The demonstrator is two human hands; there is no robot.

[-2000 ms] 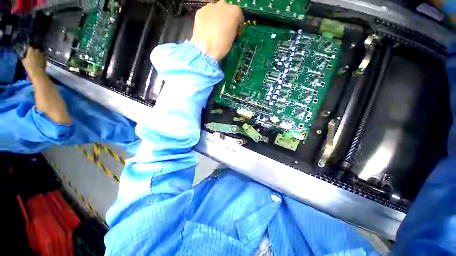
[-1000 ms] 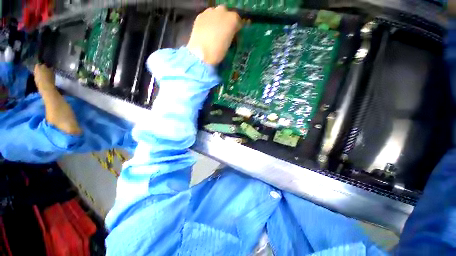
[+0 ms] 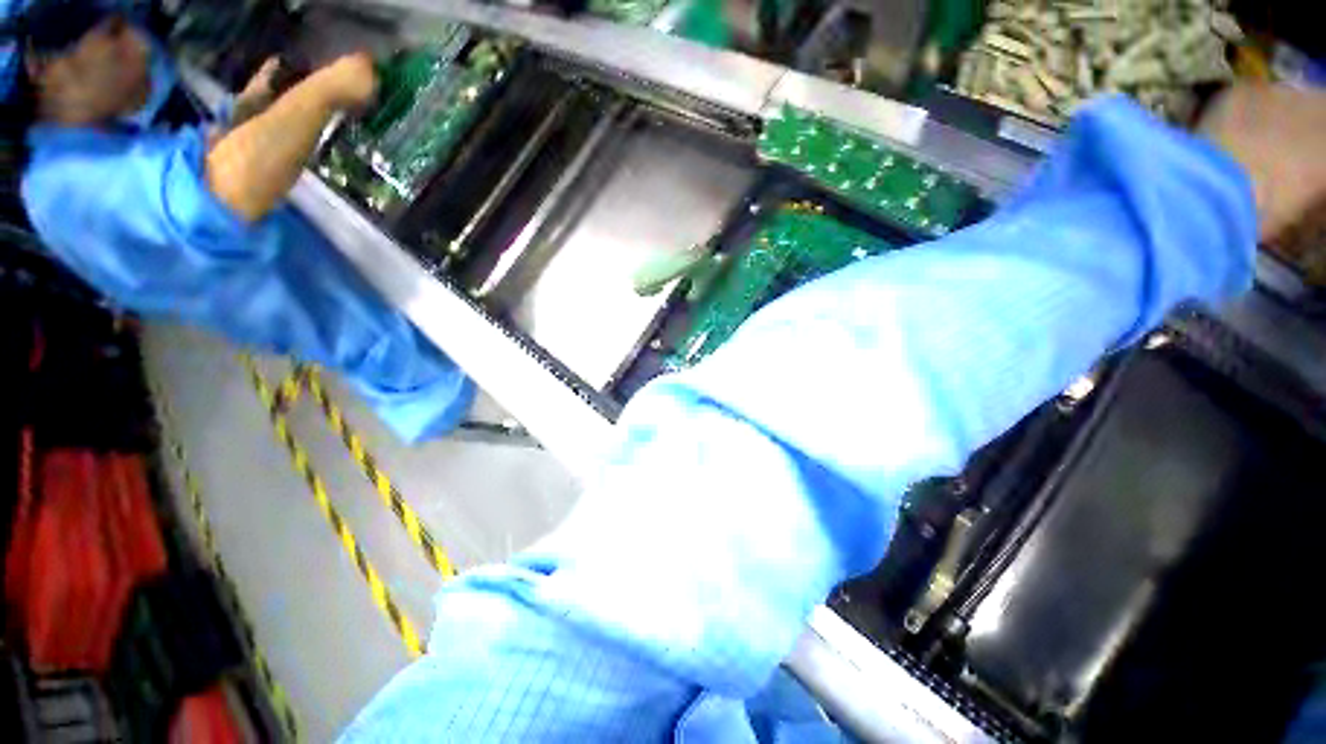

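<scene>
My left arm in a light blue sleeve reaches across the picture to the upper right. My left hand [image 3: 1277, 163] is at the right edge, near the pile of beige components; its fingers are cut off or blurred, so what it holds does not show. The green circuit board [image 3: 771, 276] lies in its black carrier under my forearm, which hides most of it. A narrow green side board [image 3: 873, 167] lies beyond it. My right hand is not in view.
Beige components [image 3: 1098, 58] are heaped in a bin beyond the far rail. The near conveyor rail [image 3: 502, 364] runs diagonally. A metal plate [image 3: 625, 211] lies left of the board. Another person [image 3: 218, 218] works at a second board [image 3: 422, 124]. Red bins [image 3: 87, 552] stand lower left.
My left hand has left the board's upper left corner and moved far right past the far rail. The view has swung, bringing the beige pile and the other person's head into sight.
</scene>
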